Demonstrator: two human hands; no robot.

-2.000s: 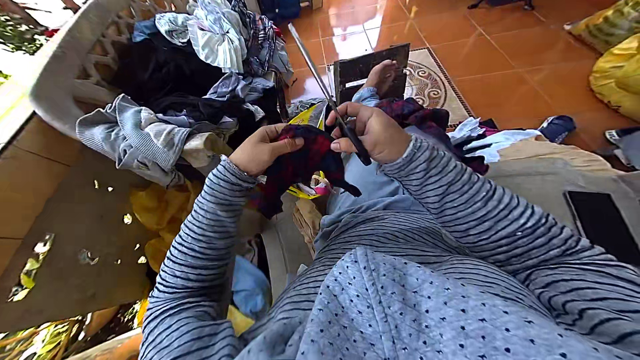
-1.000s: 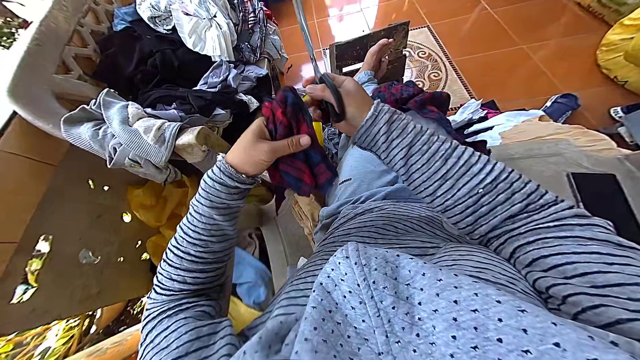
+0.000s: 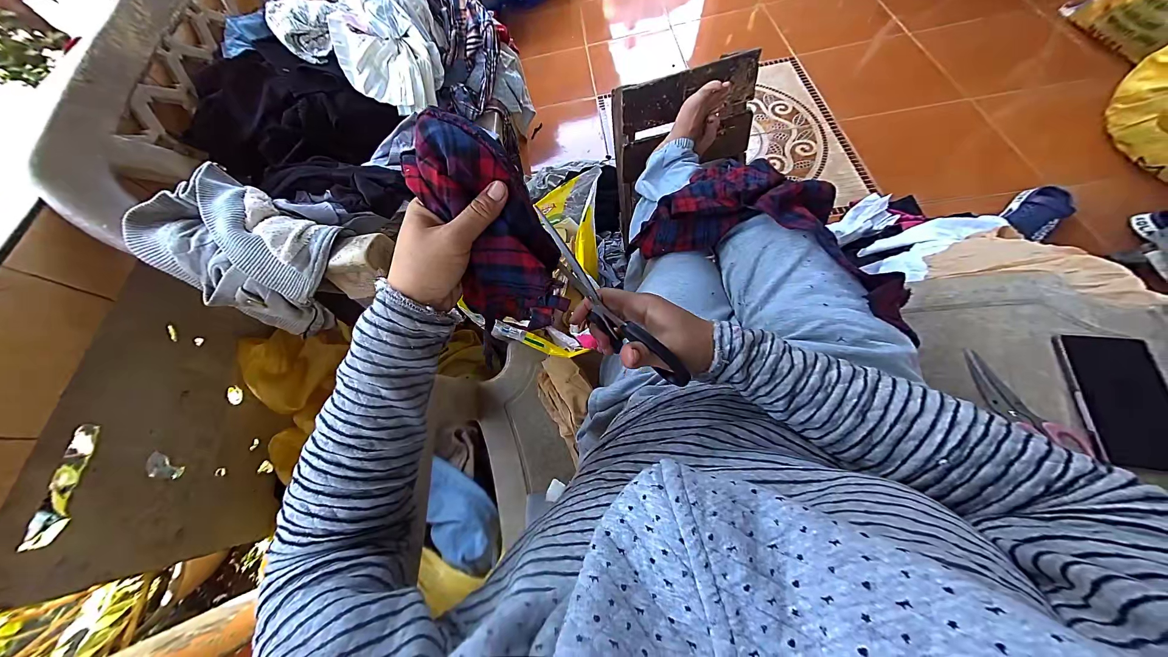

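My left hand [image 3: 443, 242] grips a piece of red and navy plaid cloth [image 3: 497, 233], its thumb pressed on top and the cloth hanging to the right. In my right hand [image 3: 657, 328] is a pair of scissors with black handles [image 3: 671, 356]. Their blades point up and left, along the cloth's right edge; whether they cut into it cannot be told. More plaid cloth [image 3: 707, 205] lies over my legs, which are in light blue trousers. Below the held cloth is a yellow-edged plastic bag [image 3: 584, 233], partly hidden.
Heaped clothes [image 3: 283, 114] lie at the upper left, with a grey knit garment [image 3: 228, 242] nearer. A black phone [image 3: 1118, 397] and a second pair of scissors [image 3: 1004, 392] rest on the seat at right. My foot is on a dark wooden frame [image 3: 680, 100]; yellow sacks [image 3: 1141, 114] stand far right.
The left hand has raised the plaid cloth up and left. My right hand with the scissors has moved lower, away from the left hand, and the blades now lie beside the cloth.
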